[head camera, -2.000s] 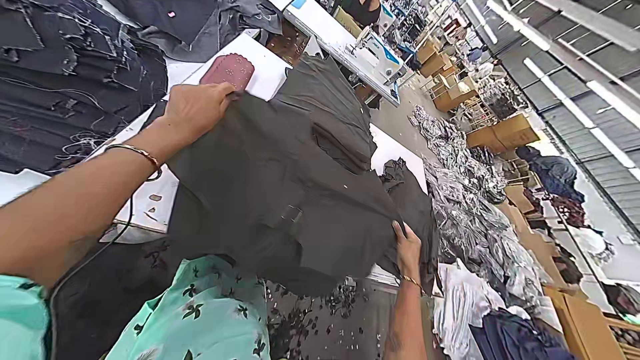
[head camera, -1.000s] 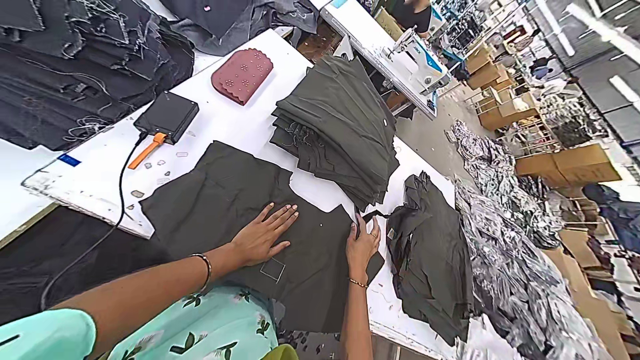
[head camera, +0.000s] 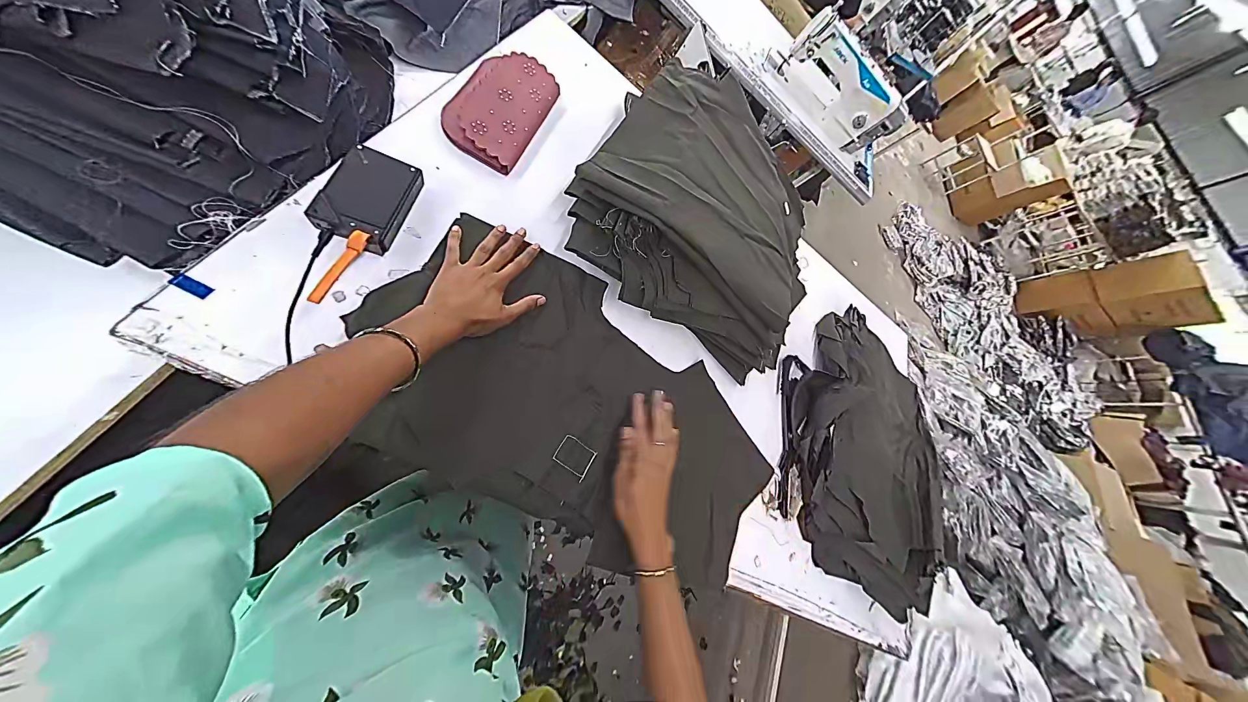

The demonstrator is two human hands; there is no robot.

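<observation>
A dark olive cut fabric panel lies spread over the near edge of the white table, part of it hanging off. My left hand rests flat on its upper left part, fingers apart. My right hand, slightly blurred, lies over the panel's right part with fingers extended, beside a small chalk-like square outline. Neither hand grips anything. Beyond the panel sits a thick stack of olive fabric pieces, and a crumpled dark fabric bundle is to its right.
A black box with a cord, an orange-handled tool and a maroon scalloped case are on the table. Dark fabric heaps lie at left. A sewing machine stands beyond, with cardboard boxes and garment piles at right.
The panel, held up in both hands at first, now lies down on the table. Since one second ago my left hand has moved up along it, and my right hand has shifted toward its near side.
</observation>
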